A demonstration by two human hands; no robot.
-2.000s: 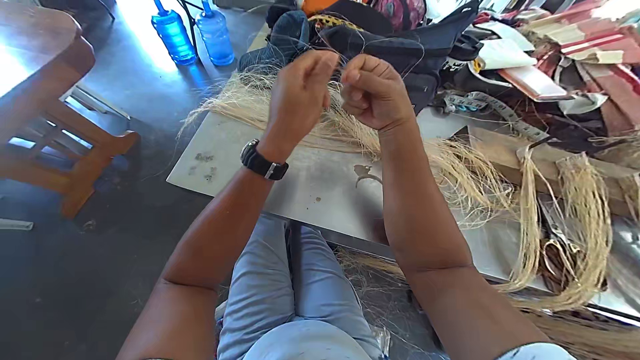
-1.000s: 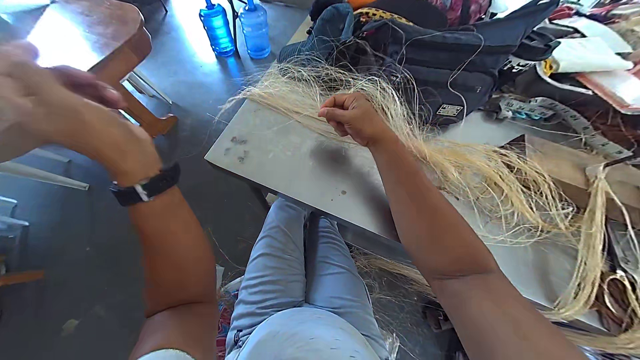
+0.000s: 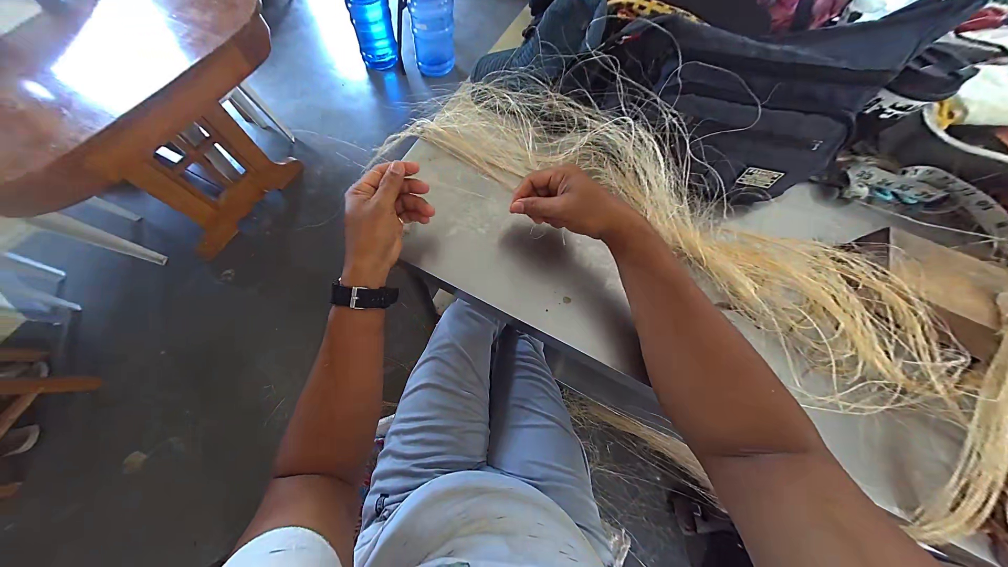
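My left hand (image 3: 386, 209), with a black watch strap at the wrist, is raised by the left end of the grey table (image 3: 520, 276). Its fingers are partly curled, and I cannot tell whether a thin strand lies in them. My right hand (image 3: 563, 201) is above the tabletop with thumb and forefinger pinched together, seemingly on a fine fibre strand too thin to make out well. Behind it, a loose bundle of pale plant fibres (image 3: 630, 173) spreads along the table. A second fibre bundle (image 3: 972, 457) lies at the right edge.
A dark backpack (image 3: 756, 110) lies behind the fibres. A measuring tape (image 3: 929, 189) and a brown cardboard piece (image 3: 945, 276) are at the right. On the left stands a wooden table (image 3: 181, 94); blue water bottles (image 3: 431, 35) stand on the floor beyond. More fibres (image 3: 638, 441) hang below the table.
My left hand was blurred far to the left one second ago and is now back near the table's left end. Two seconds ago both hands were close together. My right hand remains pinched.
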